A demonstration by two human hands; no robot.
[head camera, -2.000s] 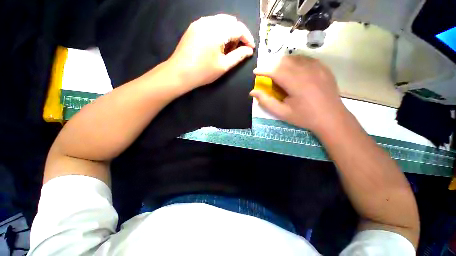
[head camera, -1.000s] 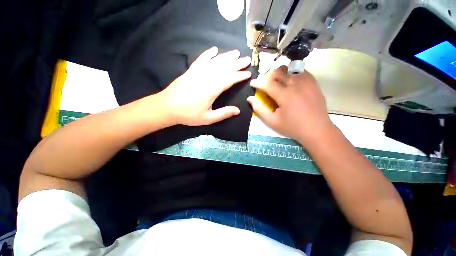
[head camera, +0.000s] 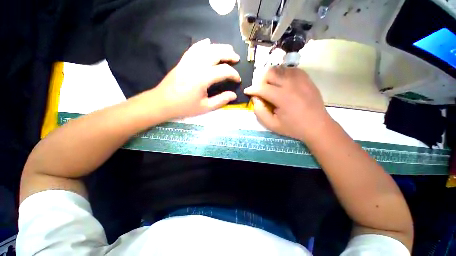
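Observation:
The black garment panel (head camera: 150, 55) lies on the white tabletop, left of and up to the needle area. My left hand (head camera: 197, 82) rests on it near its lower edge, fingers spread and curved. My right hand (head camera: 292, 97) is at the panel's right edge, below the machine head, with thumb and index fingertips close together on the cloth edge. The presser foot area (head camera: 251, 52) is just above the fingertips. The yellow tape guide (head camera: 239, 106) shows between the hands, below the cloth. Cloth under both hands is partly hidden.
The white sewing machine (head camera: 345, 30) with a blue lit screen (head camera: 440, 47) fills the upper right. The stack of cut strips (head camera: 415, 121) is below it. The green measuring tape (head camera: 225, 145) runs along the front edge. Yellow edge tape (head camera: 53, 97) and dark cloth are at left.
The panel's lower edge has moved up, away from the green tape, uncovering white tabletop. My left hand's fingers are more curled. My right hand remains beside the needle area.

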